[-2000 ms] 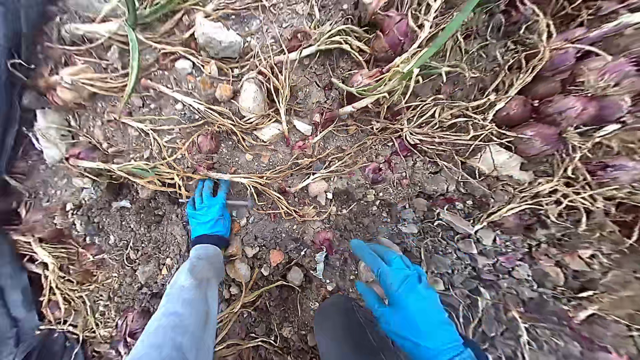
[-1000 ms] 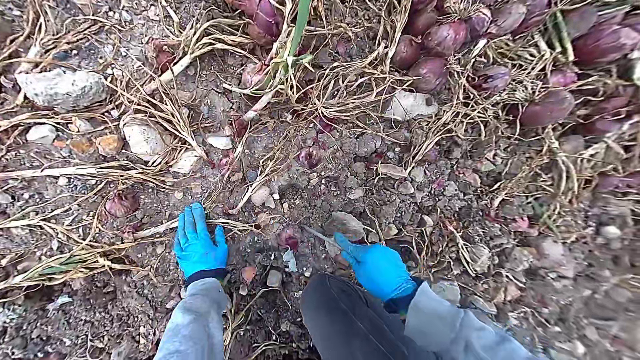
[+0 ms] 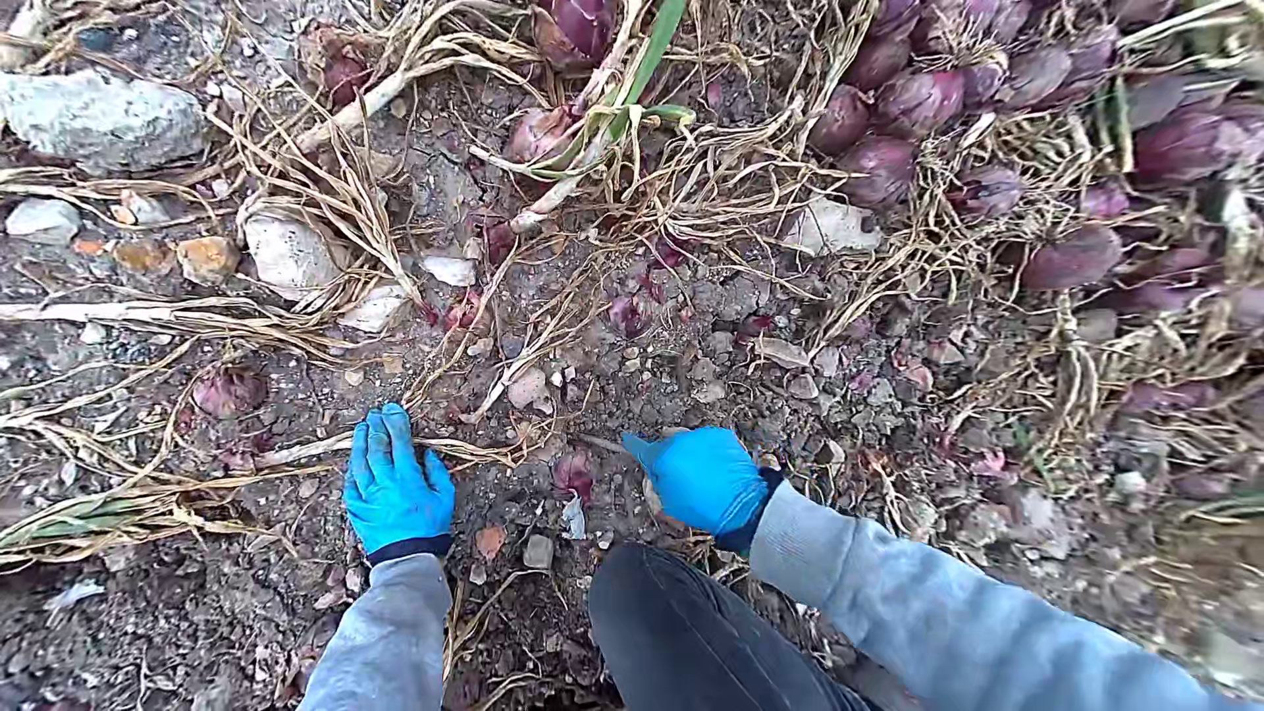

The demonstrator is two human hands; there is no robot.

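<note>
Both my hands wear blue gloves. My left hand [image 3: 398, 484] lies flat on dried onion stalks [image 3: 306, 451] with its fingers slightly apart. To the right, my right hand [image 3: 701, 479] is closed around a thin tool, probably a knife; its narrow blade [image 3: 598, 443] points left, and the handle is hidden in my fist. A small red onion [image 3: 573, 472] sits in the soil just below the blade tip, between my hands. Another red onion [image 3: 229, 392] lies half in the soil up and left of my left hand.
Many red onions [image 3: 918, 104] with dry tops are heaped at the upper right. More onions [image 3: 541, 133] lie among stalks above. A large pale stone [image 3: 104, 118] is at the upper left, a rounded stone [image 3: 291, 252] nearer. My knee [image 3: 691, 622] is below my right hand.
Two seconds ago the tool was by my left hand and my right hand was open; a second ago my right hand held it. The view has shifted to the right.
</note>
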